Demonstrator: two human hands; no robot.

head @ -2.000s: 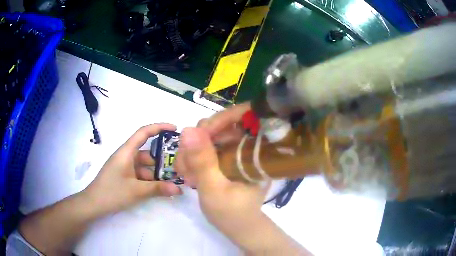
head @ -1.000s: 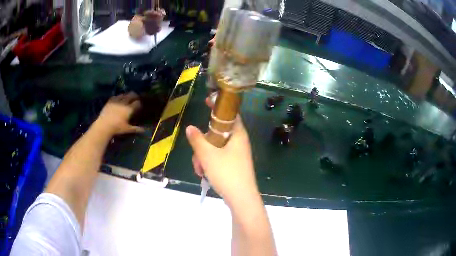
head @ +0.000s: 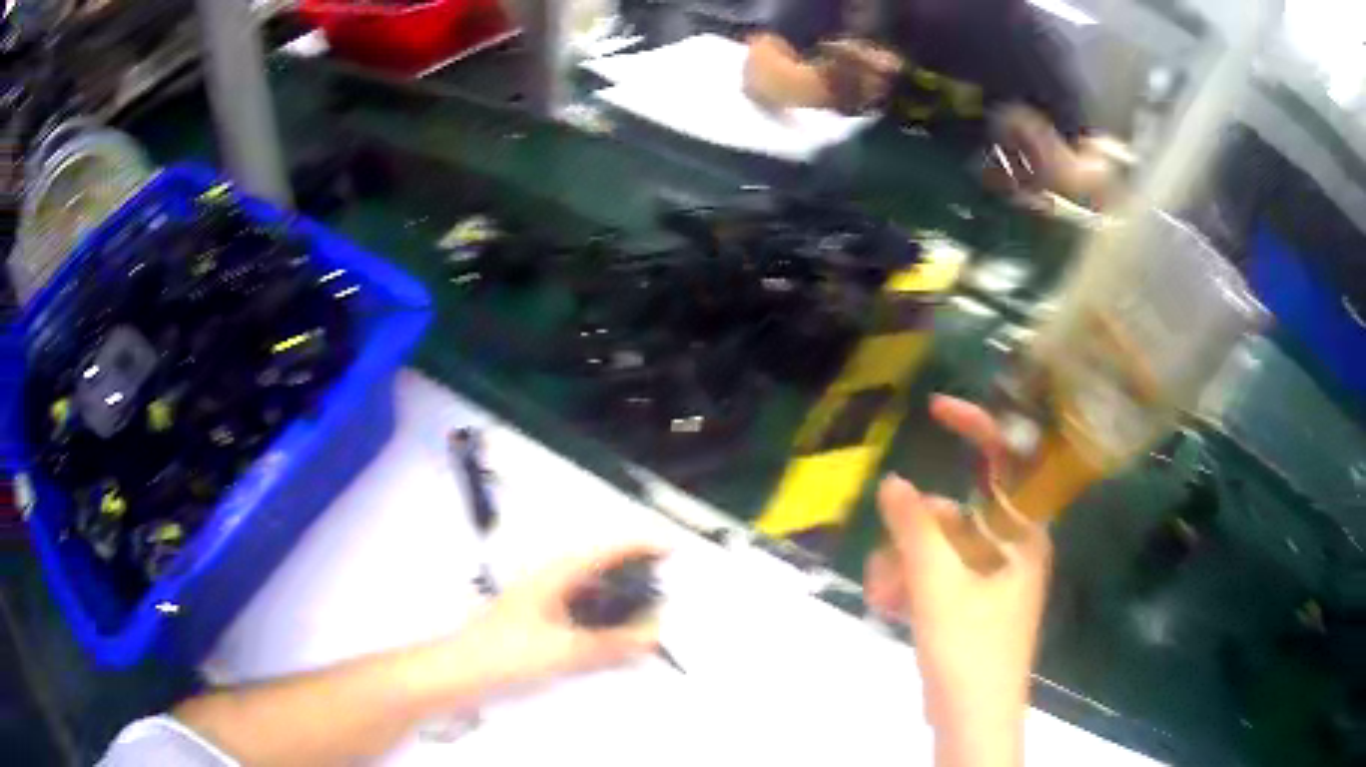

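Observation:
My left hand is closed round a small black item, likely an adapter, over the white sheet; blur hides its details, and a thin dark end sticks out below it. My right hand grips the amber-brown barrel of the glue gun at the right, above the belt's edge. The gun's cloudy plastic-wrapped rear points up and away. Its nozzle tip cannot be made out. A black bundled cable lies on the white sheet left of my left hand.
A blue basket full of black adapters stands at the left. Black adapters lie heaped on the green belt beside a yellow-black striped bar. A person's hands show across the belt over another white sheet. A red basket is behind.
My left hand has come back from the belt to the sheet and now holds a black item. The view has swung left, showing more of the blue basket. The gun has tilted to the right.

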